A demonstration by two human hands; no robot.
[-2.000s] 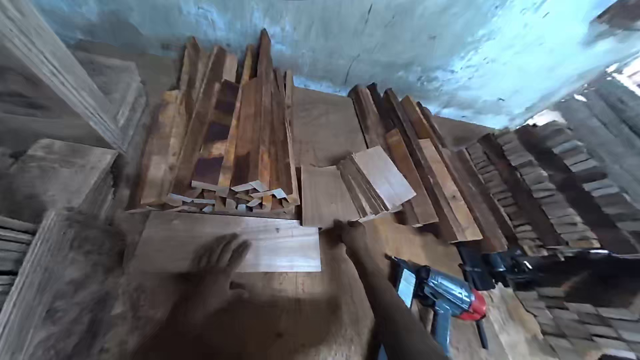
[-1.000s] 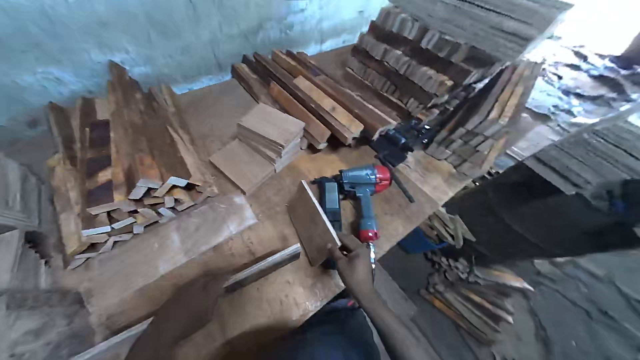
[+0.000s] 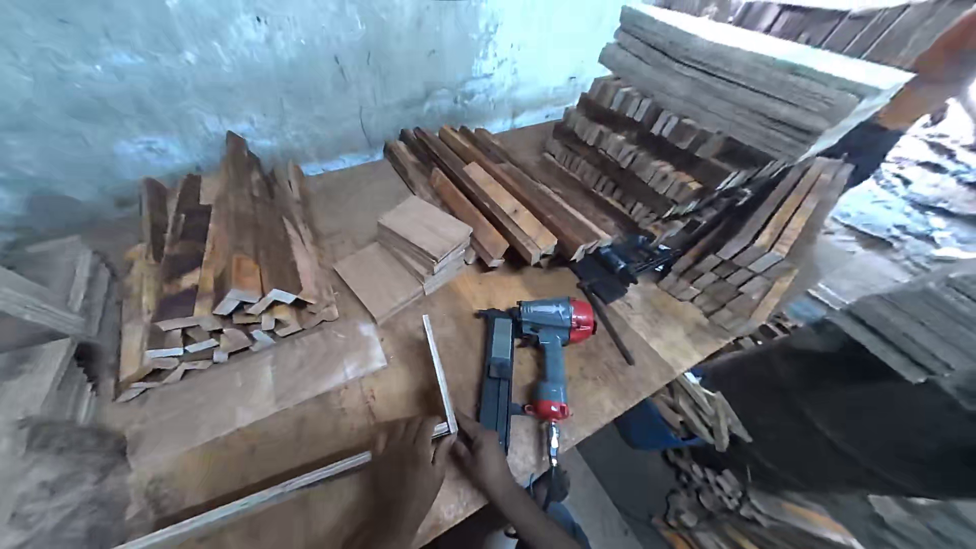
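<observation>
My left hand point(image 3: 404, 465) grips the right end of a long plywood board point(image 3: 259, 496) stood on its edge. A small plywood panel point(image 3: 439, 374), seen edge-on, stands at that end, with my right hand point(image 3: 476, 450) closed on its near corner. The panel and the board meet at a corner between my two hands. Just right of them a pneumatic stapler point(image 3: 553, 343) with a grey body and red cap lies on the wooden table, its hose fitting toward me. A stack of square plywood panels point(image 3: 427, 236) sits beyond my hands.
L-shaped wood strips point(image 3: 236, 274) are piled at left, behind a flat plywood board point(image 3: 305, 381). More strips point(image 3: 488, 198) lie near the wall. Stacked wood blocks point(image 3: 648, 145) and a black tool point(image 3: 618, 267) are at the right. Past the table's right edge, a blue container point(image 3: 648, 419) holds scraps.
The small panel, held apart from the long board a second ago, now stands at its end. My left hand has moved right to that corner. The view had swung right since the earliest frame.
</observation>
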